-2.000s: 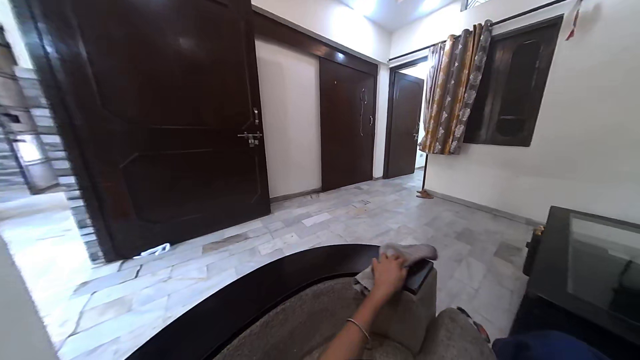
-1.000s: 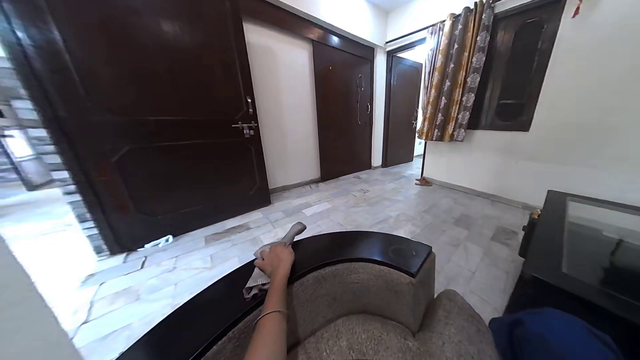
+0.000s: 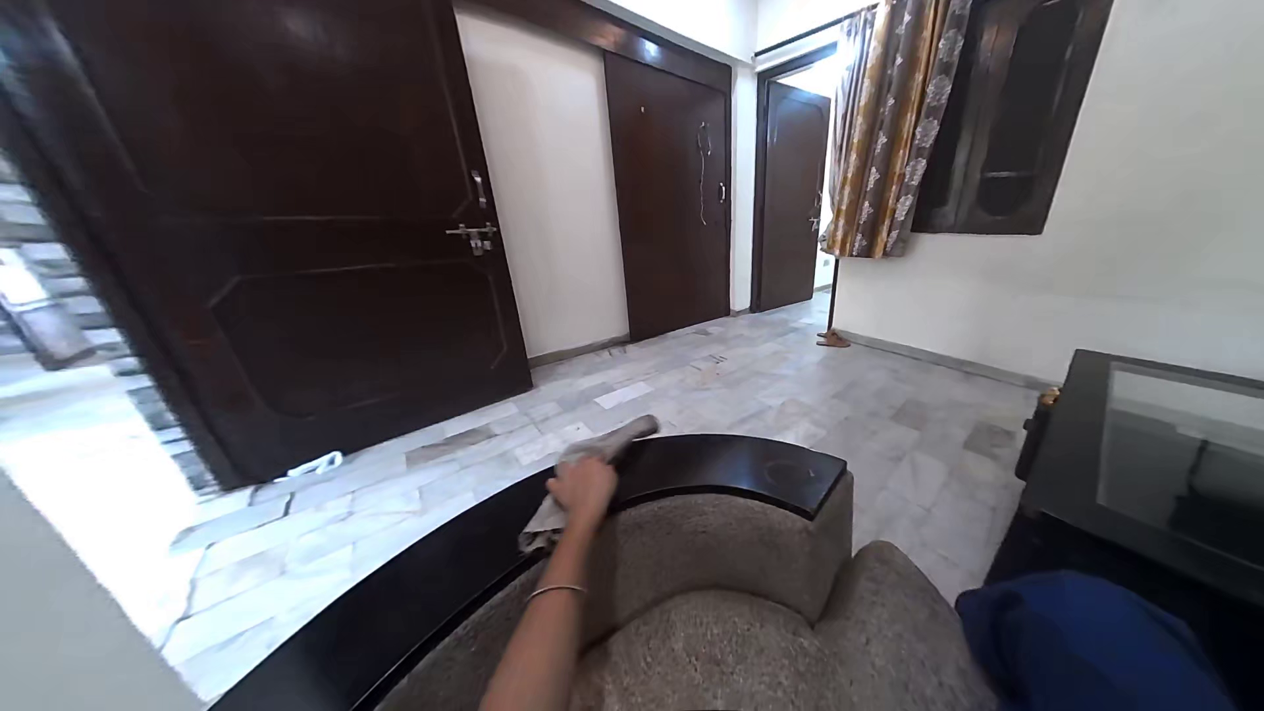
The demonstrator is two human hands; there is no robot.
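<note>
My left hand (image 3: 583, 489) is closed on a bunched grey cloth (image 3: 617, 437), which lies on the glossy black curved top rail (image 3: 726, 464) of a sofa. One end of the cloth sticks out to the upper right of the hand, and a crumpled part hangs below it toward the rail's inner edge. A thin bangle circles the wrist. Below the rail is the brown fabric backrest (image 3: 711, 548) of the sofa. My right hand is out of view.
A black table with a glass top (image 3: 1175, 434) stands at the right, beside dark blue fabric (image 3: 1086, 642). A large dark wooden door (image 3: 346, 227) is at the left, with a white object (image 3: 316, 464) on the floor by its base. Patterned curtains (image 3: 884, 138) hang at the back.
Two seconds ago my left hand held the cloth at the right end of the rail. It moved left along the rail, and is now on its curved middle part, still holding the cloth.
</note>
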